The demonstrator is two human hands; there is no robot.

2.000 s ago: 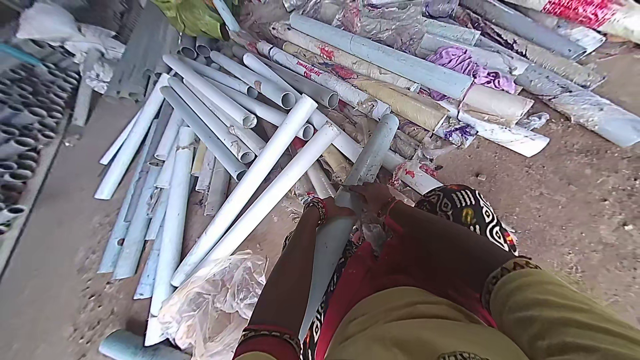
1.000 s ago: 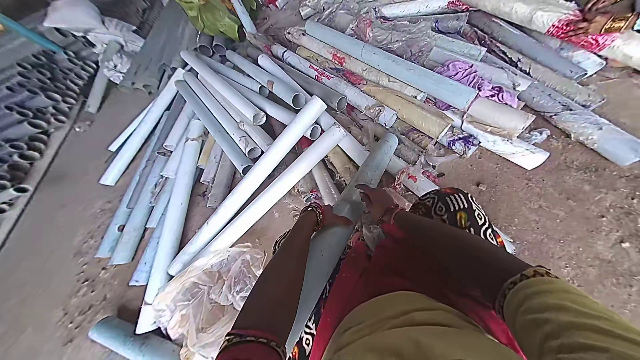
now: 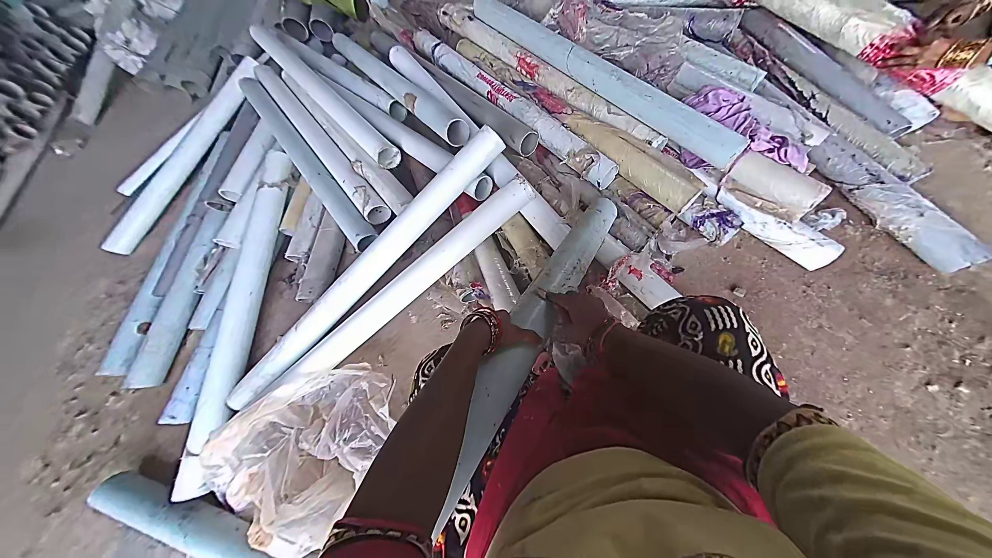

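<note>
A grey plastic pipe (image 3: 496, 387) lies slanted across my lap, its far end pointing up and to the right. My left hand (image 3: 509, 333) is wrapped around its middle from the left. Against the pipe's right side, slightly farther up, my right hand (image 3: 577, 316) has its fingers on the surface; whether it grips the pipe or a scrap of film cannot be told. A bit of clear plastic film (image 3: 568, 360) hangs just below that hand. Two white pipes (image 3: 372, 267) lie to the left of my hands, on the pile.
Many white and grey pipes (image 3: 256, 310) are heaped at the left. Crumpled clear plastic (image 3: 310, 449) and a short pipe (image 3: 174, 515) lie lower left. Wrapped pipes (image 3: 620, 85) and purple cloth (image 3: 736, 124) fill the upper right. Part of another person (image 3: 961, 58) shows at the right edge.
Both hands remain at the middle of the grey pipe, with little plain movement. Part of another person has come into view at the upper right.
</note>
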